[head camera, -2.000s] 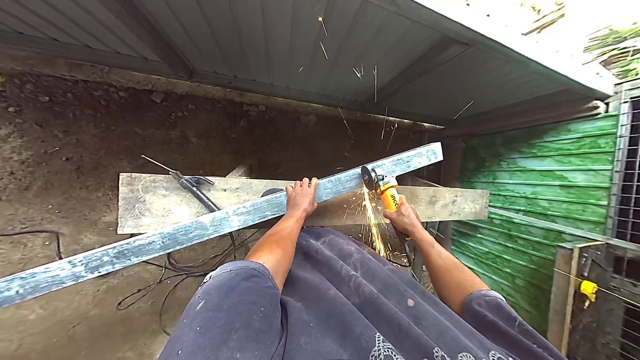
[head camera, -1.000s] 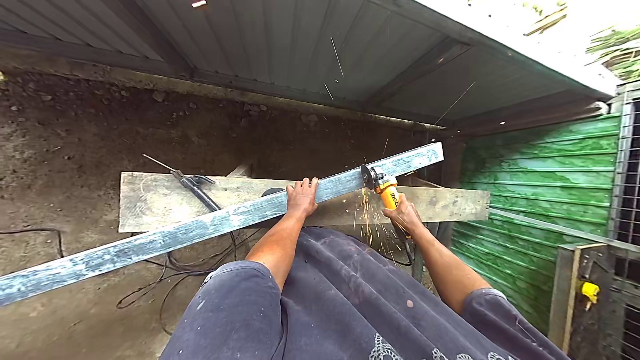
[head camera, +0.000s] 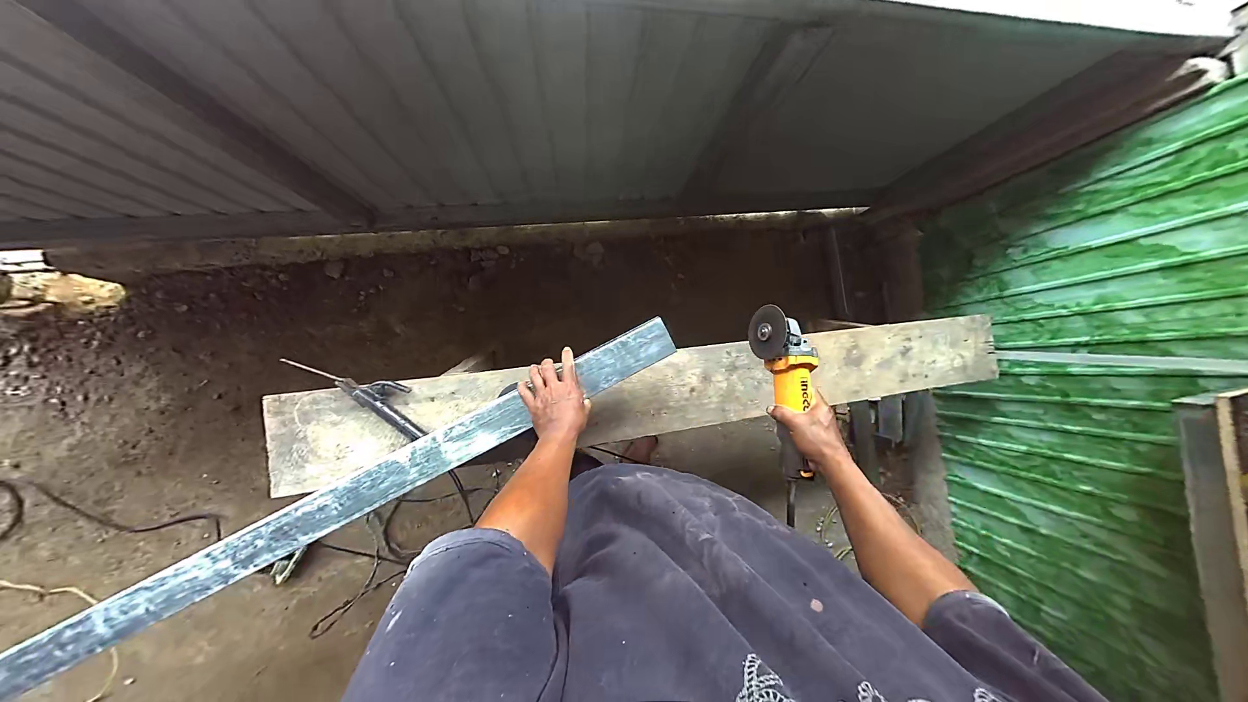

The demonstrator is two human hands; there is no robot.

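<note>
A long grey metal tube (head camera: 429, 450) with worn bluish coating lies slantwise across a wooden plank (head camera: 721, 380), its far end on the plank and its other end running out of view at the lower left. My left hand (head camera: 556, 395) grips the tube near the far end, fingers over its upper edge. In my right hand (head camera: 811, 424) is a yellow Ingco angle grinder (head camera: 792, 382), held by its body. Its dark disc (head camera: 768, 332) is above the plank, apart from the tube. No sparks show.
A welding electrode holder (head camera: 385, 405) with a rod rests on the plank's left part. Black cables (head camera: 375, 556) lie on the dirt floor below. Corrugated metal sheeting (head camera: 546, 107) spans the far side, and a green ribbed panel (head camera: 1092, 390) stands at the right.
The grinder has come away from the tube, and the sparks have stopped. The tube's end beyond my left hand is now much shorter. The view has shifted.
</note>
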